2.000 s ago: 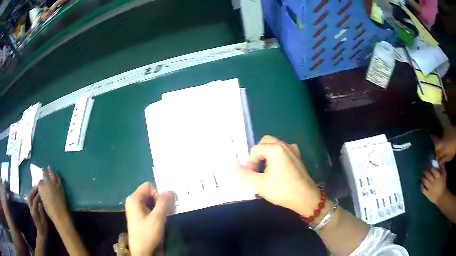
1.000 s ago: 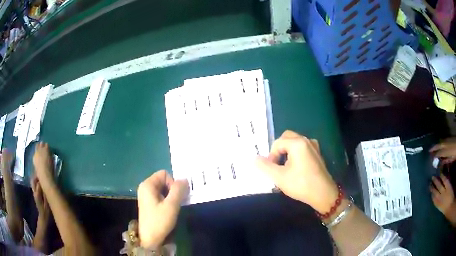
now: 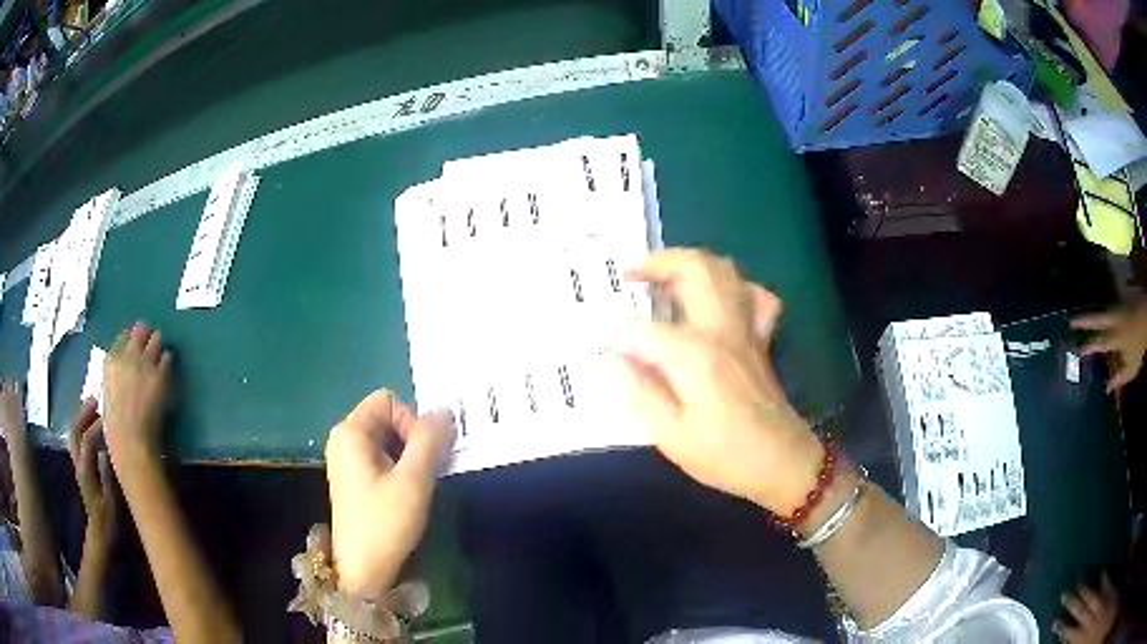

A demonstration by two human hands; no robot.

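Note:
A white printed sheet (image 3: 503, 302) with rows of short dark marks lies on top of an uneven stack on the green bench, in front of me. My left hand (image 3: 387, 468) pinches its near left corner between thumb and fingers. My right hand (image 3: 717, 371) is over the right side of the sheet, fingers apart and slightly blurred, covering part of the right edge. Whether its fingertips touch the paper is unclear. A folded leaflet strip (image 3: 219, 239) lies left of the stack.
Folded papers (image 3: 78, 264) lie further left near other people's hands (image 3: 136, 388). A metal rail (image 3: 415, 106) runs behind the stack. A blue slotted basket (image 3: 881, 76) and a small white printed item (image 3: 994, 138) stand back right. A side stack (image 3: 952, 428) and another person's hand (image 3: 1113, 342) are at right.
My right hand has moved up along the right edge and over the sheet, and its fingers have spread. My left hand stays at the near left corner. The view has shifted slightly.

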